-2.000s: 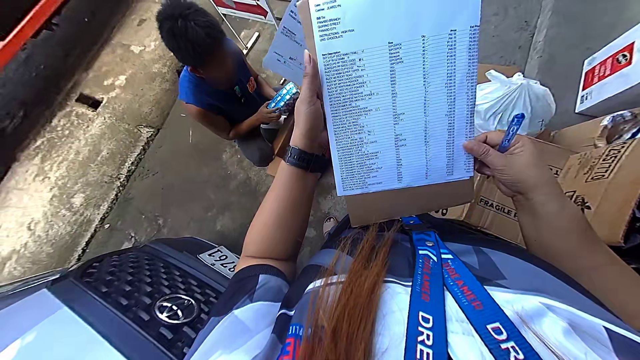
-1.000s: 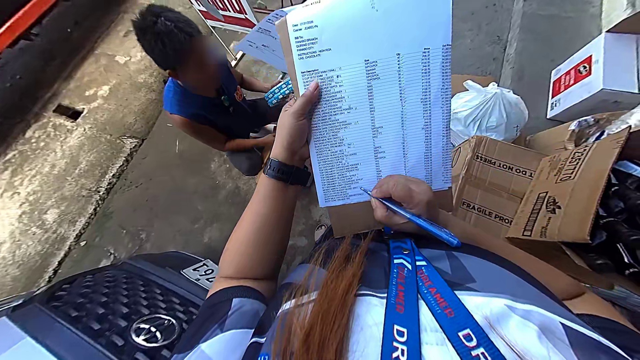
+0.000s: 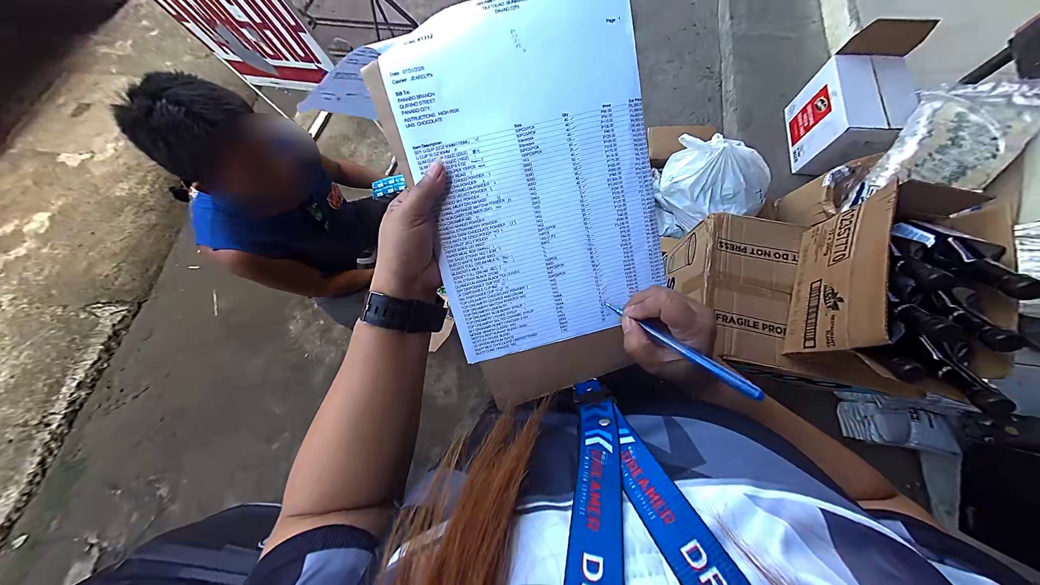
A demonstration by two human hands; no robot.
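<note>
My left hand (image 3: 414, 236) grips the left edge of a brown backing board (image 3: 552, 366), its thumb on top of a printed paper sheet (image 3: 528, 89). The sheet bears rows of print and small pen marks. A blue ballpoint pen (image 3: 699, 357) is held in my right hand (image 3: 670, 329), its tip at the lower right part of the sheet. Another sheet (image 3: 345, 85) curls out behind the board at the upper left. A black watch (image 3: 402, 313) is on my left wrist, and a blue lanyard (image 3: 601, 479) hangs below the board.
At the left a person in a blue top (image 3: 252, 219) is low down, near a blue-and-white pack (image 3: 388, 186). To the right are open cardboard boxes (image 3: 756, 276), dark bottles (image 3: 934, 301), a white plastic bag (image 3: 711, 179) and a white box (image 3: 853, 97). A red-and-white sign (image 3: 252, 41) stands behind.
Two seconds ago my right hand was beside the sheet's right edge with the pen raised. Since then it has moved down and left, bringing the pen tip to the lower part of the sheet.
</note>
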